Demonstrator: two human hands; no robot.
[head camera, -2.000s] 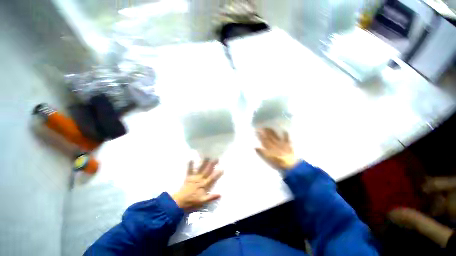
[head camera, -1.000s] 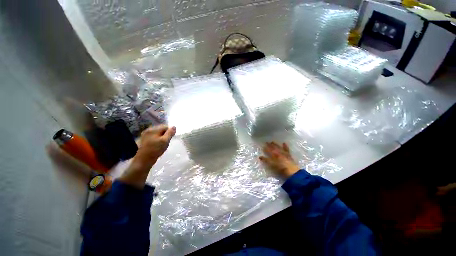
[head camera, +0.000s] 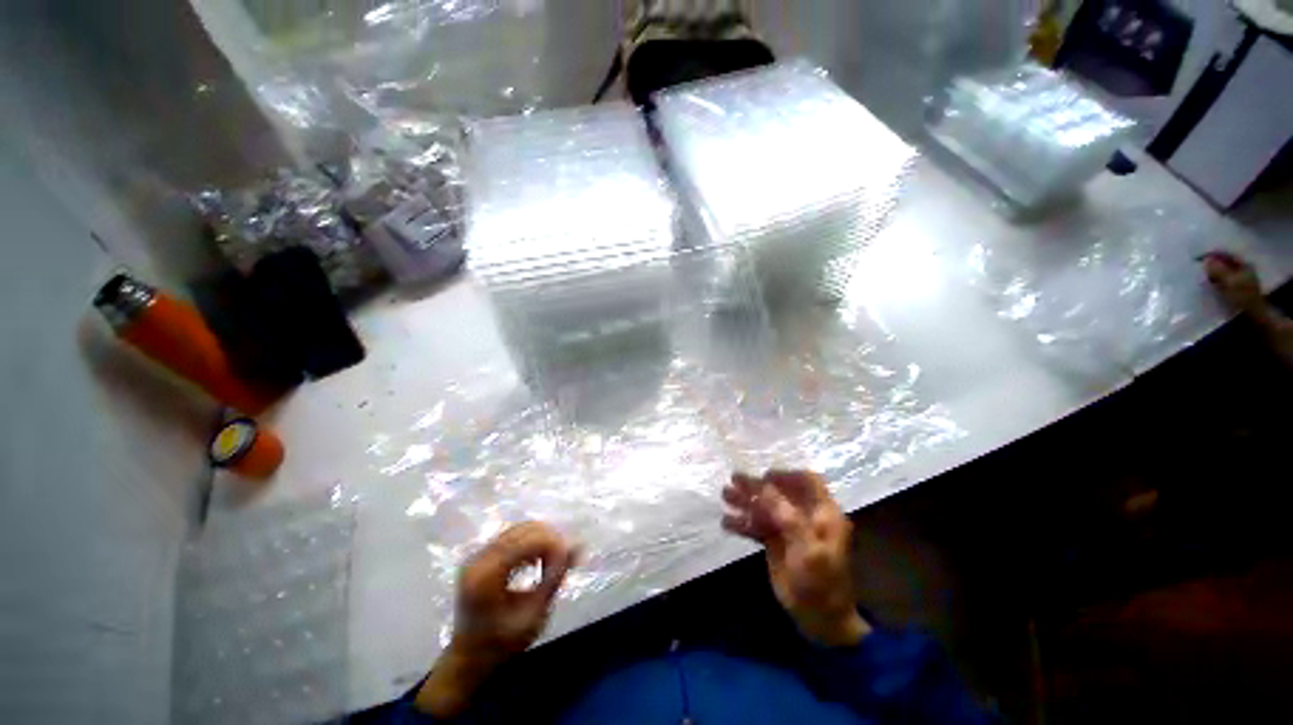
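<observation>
Clear plastic film (head camera: 610, 475) lies crinkled and shiny on the bench in front of two tall tray stacks, a left one (head camera: 574, 198) and a right one (head camera: 787, 156). My left hand (head camera: 511, 592) is at the bench's front edge, thumb and fingers curled together at the film's near edge. My right hand (head camera: 797, 545) is at the same edge further right, palm turned inward, fingers bent at the film. The thin film is hard to make out at the fingertips.
A single tray (head camera: 262, 616) lies at left. An orange flask (head camera: 185, 340), round-ended orange item (head camera: 248, 448), dark case (head camera: 305, 315) and crumpled packets (head camera: 411, 234) are by the wall. A smaller tray stack (head camera: 1028, 135), loose film (head camera: 1092, 305) and another person's hand (head camera: 1236, 281) are at right.
My left hand has moved from beside the left stack to the front edge. My right hand has come back from lying flat on the film. Another person's hand has appeared at right.
</observation>
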